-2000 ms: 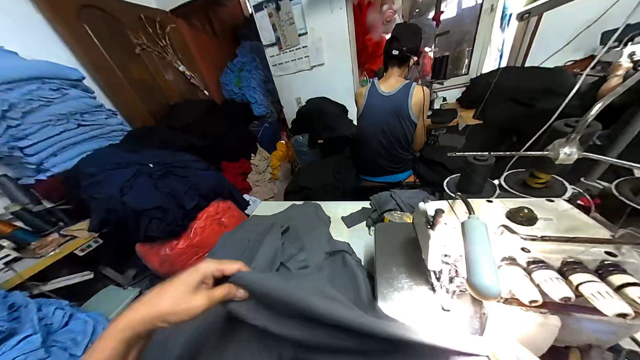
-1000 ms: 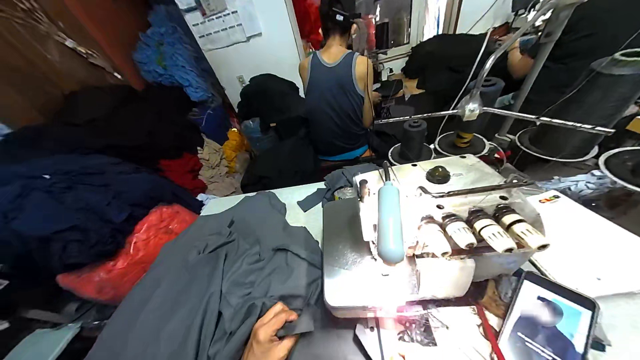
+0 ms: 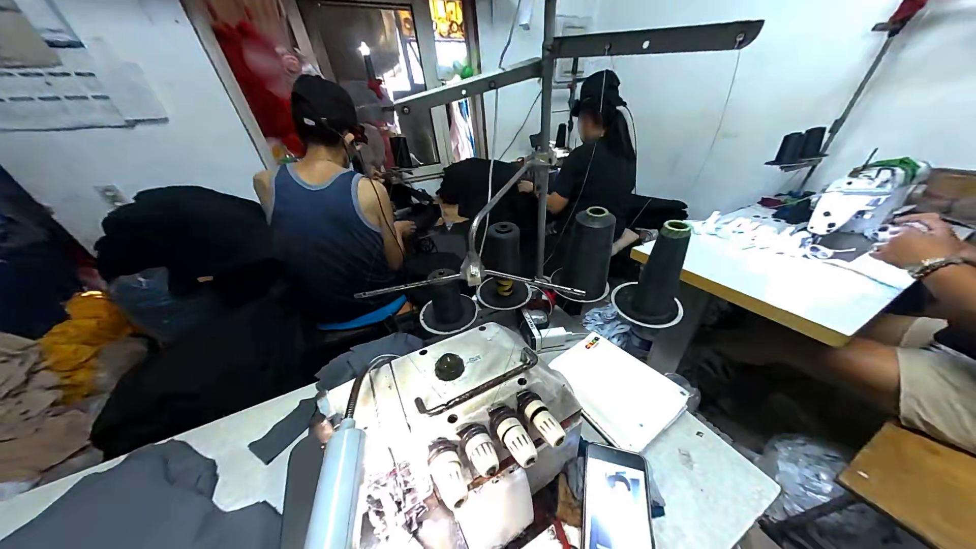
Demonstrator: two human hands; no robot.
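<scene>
Neither of my hands shows in the head view now. Dark grey fabric lies over the left part of the white sewing table, its lower part cut off by the frame edge. An overlock sewing machine stands at the centre, with several tension dials on its front and a light blue tube-shaped lamp at its left. Small grey fabric pieces lie beside and behind it. A phone with a lit screen is right of the machine, near a white box.
Behind the machine, a thread stand rises among dark thread cones. A person in a tank top and a person in black sit beyond. Another person's hand is at a white machine on the right. Dark cloth heaps stand left.
The view has swung right and up. A hand held the grey fabric two seconds ago and rested on it one second ago; no hand of mine is in view now.
</scene>
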